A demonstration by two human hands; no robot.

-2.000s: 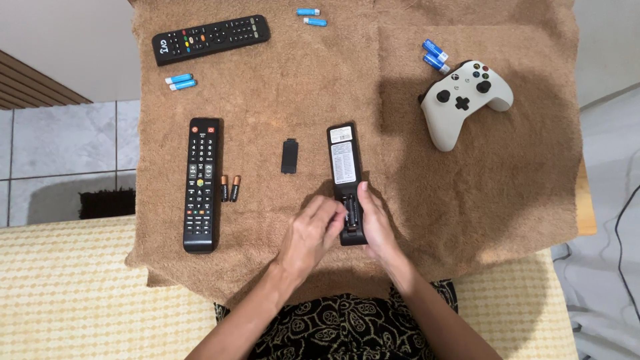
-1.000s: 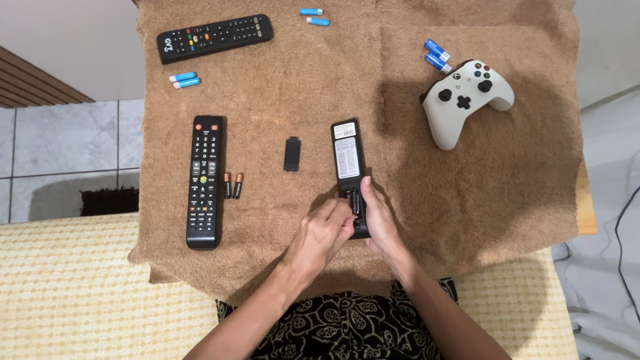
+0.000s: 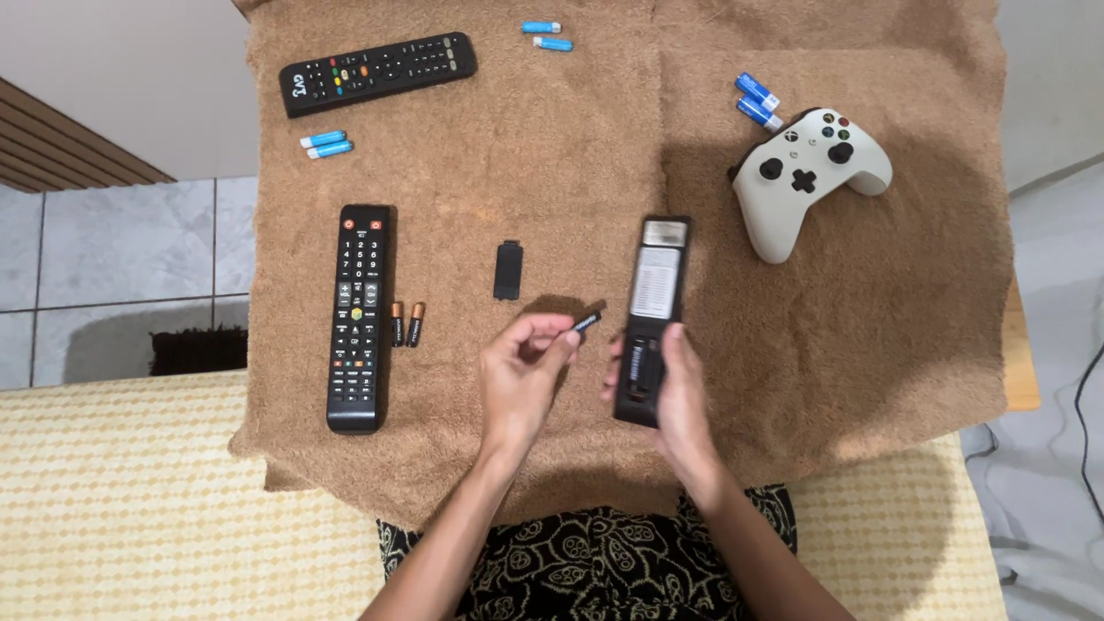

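My left hand (image 3: pixel 523 379) pinches a dark AAA-type battery (image 3: pixel 586 323) between thumb and fingertips, just left of a remote. That black remote control (image 3: pixel 655 285) lies back side up in my right hand (image 3: pixel 684 388), whose thumb rests on its right edge and whose fingertips show at its left edge. Its battery compartment (image 3: pixel 641 366) is uncovered, with one dark battery visible inside. A black battery cover (image 3: pixel 509 270) lies above my left hand on the brown towel (image 3: pixel 552 172), apart from the remote.
At left lies a black remote (image 3: pixel 355 319) beside two copper-topped batteries (image 3: pixel 406 325). A second remote (image 3: pixel 378 74) is at the upper left, near two light-blue batteries (image 3: pixel 328 144). Two more light-blue batteries (image 3: pixel 547 36) lie at the top. A white game controller (image 3: pixel 806 177) touches or nearly touches blue batteries (image 3: pixel 757 102) at right.
My left hand has come away from the remote's compartment to the left, with a battery in its fingertips. My right hand and the remote have shifted slightly right.
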